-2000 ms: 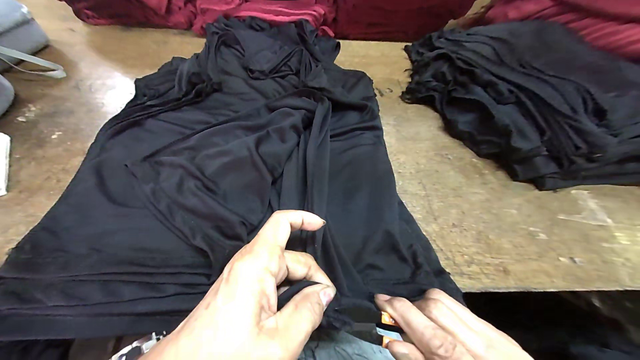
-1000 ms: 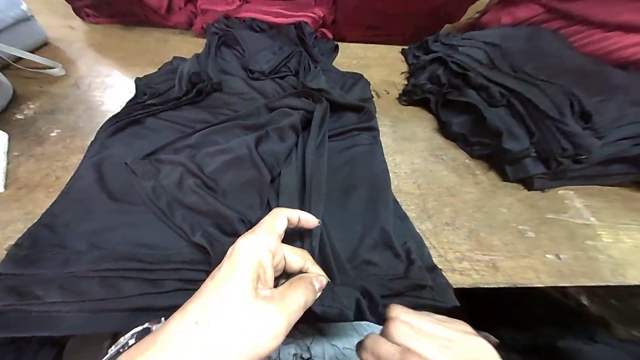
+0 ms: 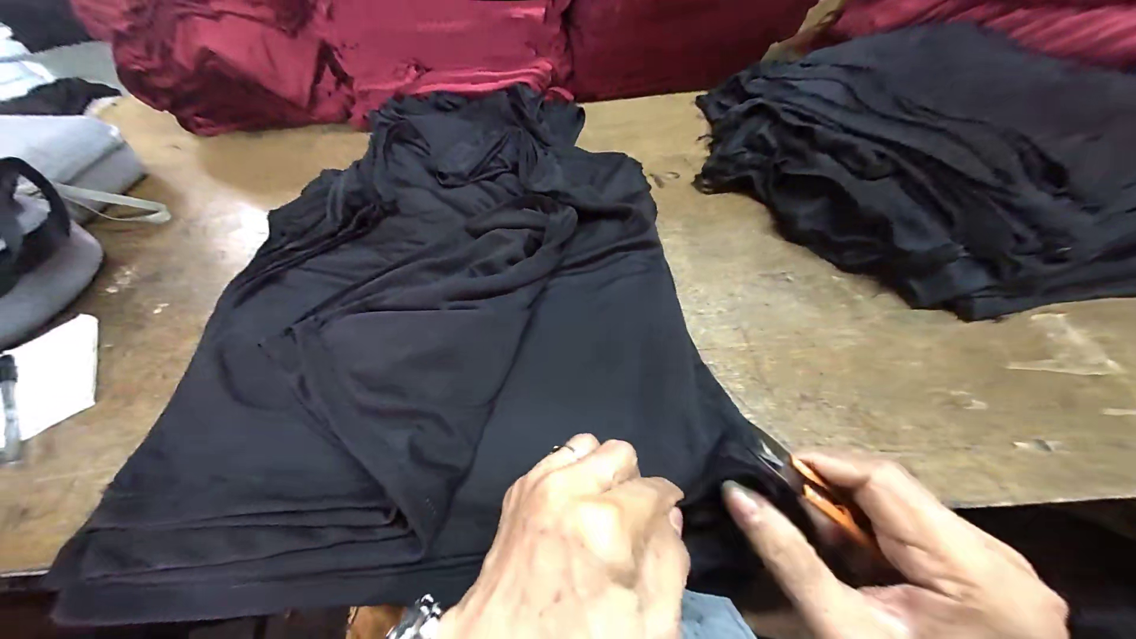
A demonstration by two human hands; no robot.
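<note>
Black garments (image 3: 603, 355) lie stacked on the wooden table, with their wide hems hanging at the front edge. My left hand (image 3: 590, 524), a ring on one finger and a metal band at the wrist, presses its bent fingers onto the lower right part of the fabric, pinching some of it. To its right, my right hand (image 3: 887, 541) holds small orange-handled scissors (image 3: 825, 501), whose metal blades lie at the garment's right side edge. The thumb of that hand touches the dark cloth. The blade tips are partly hidden by fabric.
Another pile of black cloth (image 3: 923, 169) lies at the back right. Red fabric bundles (image 3: 444, 44) line the rear. At the left are grey folded items (image 3: 62, 151) with straps, a white paper (image 3: 58, 377) and a marker (image 3: 10, 408). The table's front edge (image 3: 1003, 501) shows at right.
My left hand has turned palm down and its fingers have closed on the cloth. My right hand has moved up to the garment's side edge, scissors showing. The loose cloth layer on top has shifted left.
</note>
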